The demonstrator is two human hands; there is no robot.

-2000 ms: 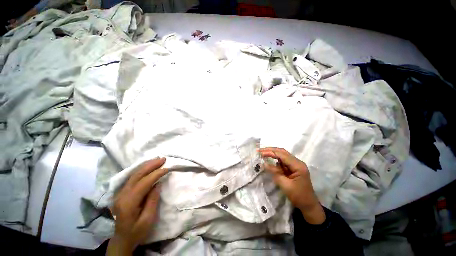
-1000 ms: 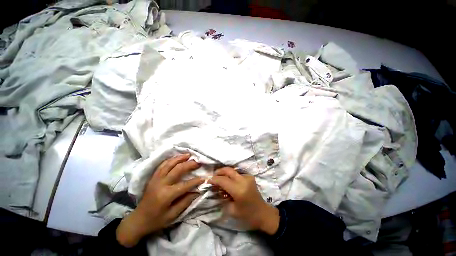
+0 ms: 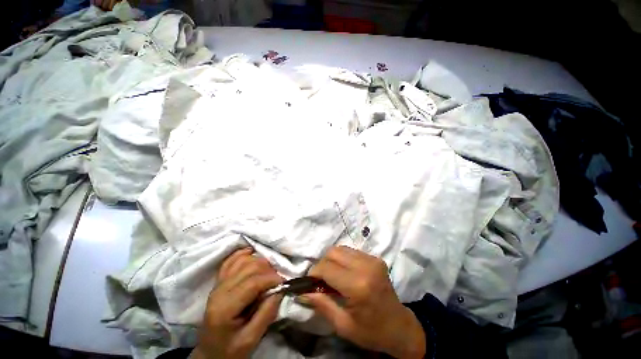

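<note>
A pale, crumpled jacket (image 3: 232,175) lies in front of me, its middle glaring white. A strip with a dark snap button (image 3: 365,231) shows above my right hand. My left hand (image 3: 242,298) pinches a fold of the cloth near the bottom centre. My right hand (image 3: 358,291) holds dark thread snips (image 3: 304,285) with a reddish part at the fingers. The blades point left to the fold at my left fingertips. The exact cutting spot is hidden by the fingers.
More pale garments (image 3: 63,91) are heaped at left, and others lie at right. Dark cloth (image 3: 562,140) lies at the table's right edge. The white table (image 3: 105,259) has a dark joint line at left. Part of another person's hand (image 3: 105,3) shows at the top left.
My hands first came together from apart at a buttoned band, then moved slightly lower. The dark snips now show between them. The buttoned band has dropped out of clear view.
</note>
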